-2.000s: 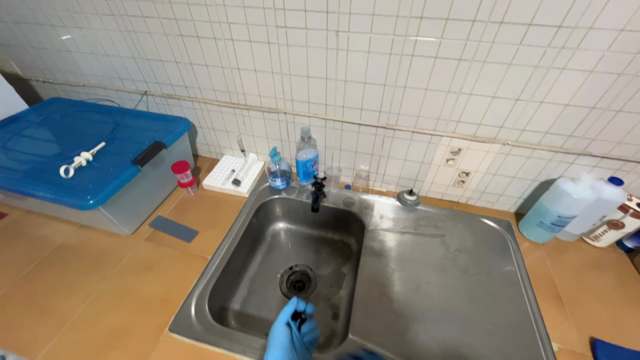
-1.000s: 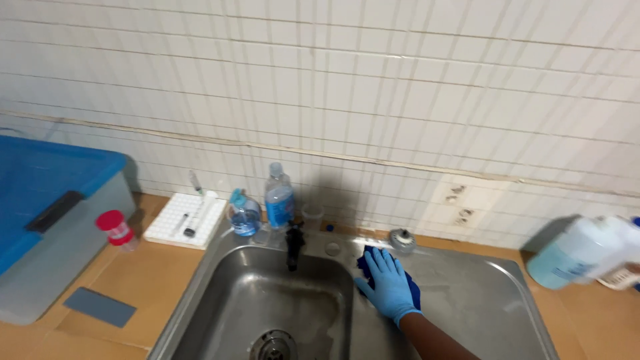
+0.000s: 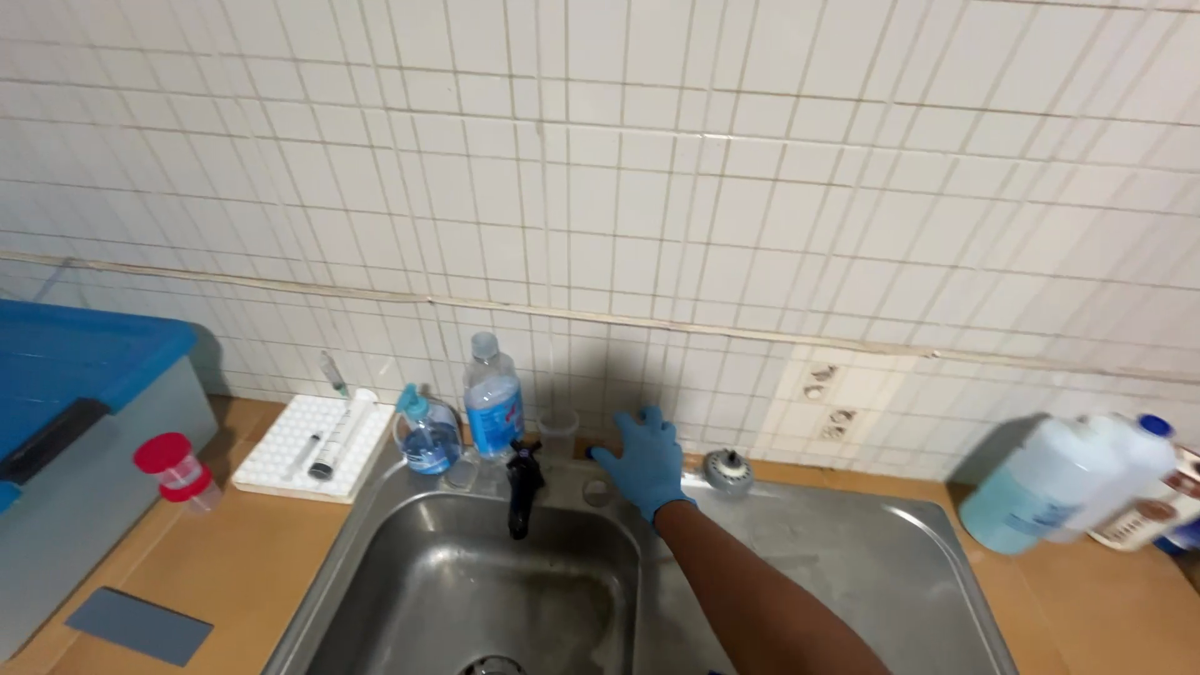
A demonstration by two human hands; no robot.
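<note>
My right hand, in a blue glove, reaches to the back rim of the stainless steel sink. Its fingers are spread near the tiled wall, and nothing shows in them; what lies behind the palm is hidden. The thumb is at a small dark blue cap. Left of the hand stand a clear cup, the black faucet, a clear bottle with a blue label and a pump bottle of blue liquid. A round metal-and-plastic fitting sits to the right. My left hand is out of view.
On the left are a white rack with syringes on it, a red-lidded specimen cup, a grey flat piece and a blue-lidded storage bin. Plastic jugs stand at the right against the wall.
My right hand has left the dark blue cloth it pressed on the drainboard and moved back and left to the rim. Two seconds ago a gloved hand was over the basin.
</note>
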